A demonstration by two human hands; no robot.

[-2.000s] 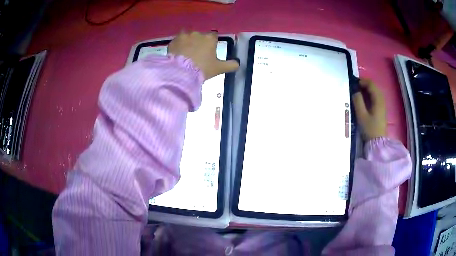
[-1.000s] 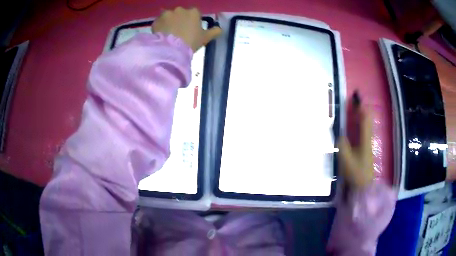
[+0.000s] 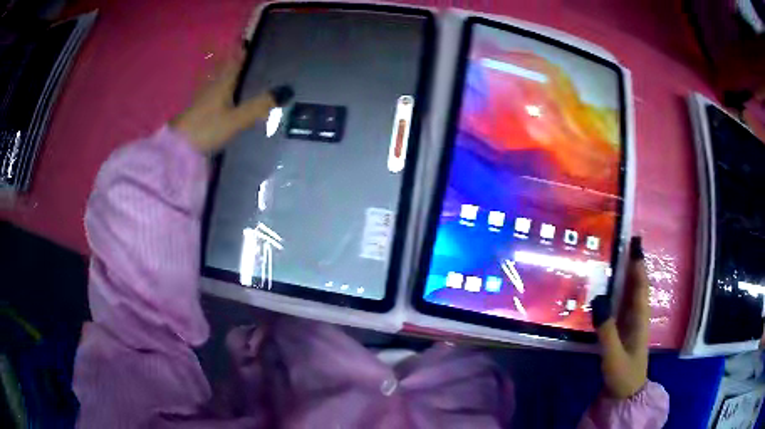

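Two large tablets lie side by side on white foam sleeves. The left tablet [image 3: 335, 201] shows a dimmed grey screen with a small dark dialog box and a barcode label low on its right side. The right tablet [image 3: 537, 167] shows a colourful home screen with icons. My left hand [image 3: 222, 113] is at the left tablet's left edge, its black-capped thumb over the screen beside the dialog box, fingers apart, holding nothing. My right hand [image 3: 625, 323] is at the right tablet's lower right corner, black-capped fingertips apart, one over the border, holding nothing.
Sleeved dark tablets [image 3: 738, 226] are at the right bench edge, cut off by the frame. More stacked tablets [image 3: 38, 109] are at the upper left. The pink-red bench [image 3: 663, 176] surrounds them. A blue crate [image 3: 684, 385] and a sign [image 3: 738, 412] are at the lower right.
Both white screens have changed, the left to a grey dialog view, the right to the home screen. My left hand has moved from the top down to the left edge. My right hand has moved lower.
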